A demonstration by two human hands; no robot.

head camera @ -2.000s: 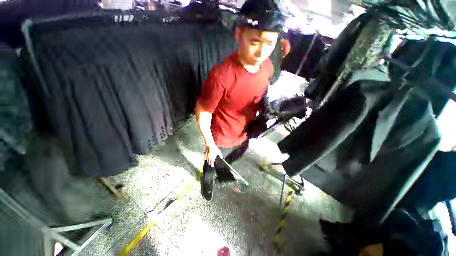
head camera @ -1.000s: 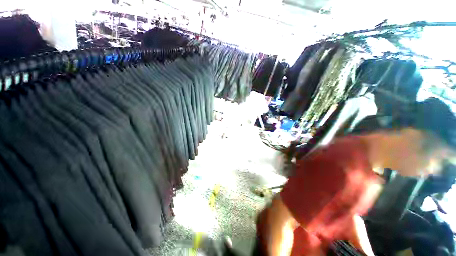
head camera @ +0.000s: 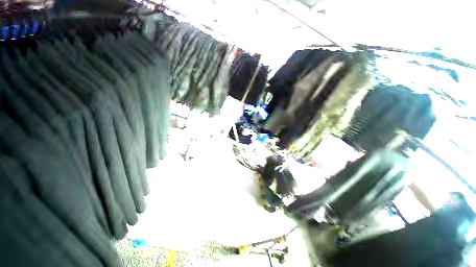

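Observation:
Neither of my hands is in view. A long row of dark grey hanging jackets fills the left side, close to me. A second row of grey garments hangs behind it. On the right, dark and brownish garments hang in a blurred group. A dark grey garment hangs nearer at the right, tilted in the view and blurred.
A bright floor aisle runs between the rows. Legs of a rack or stand stand on the floor at bottom centre. Yellow tape and a small blue scrap lie on the floor. Blue items sit further back.
The person in the red top, at the lower right one second ago, is out of view. The view has moved forward along the aisle and tilted; the left jackets now end nearer the left edge.

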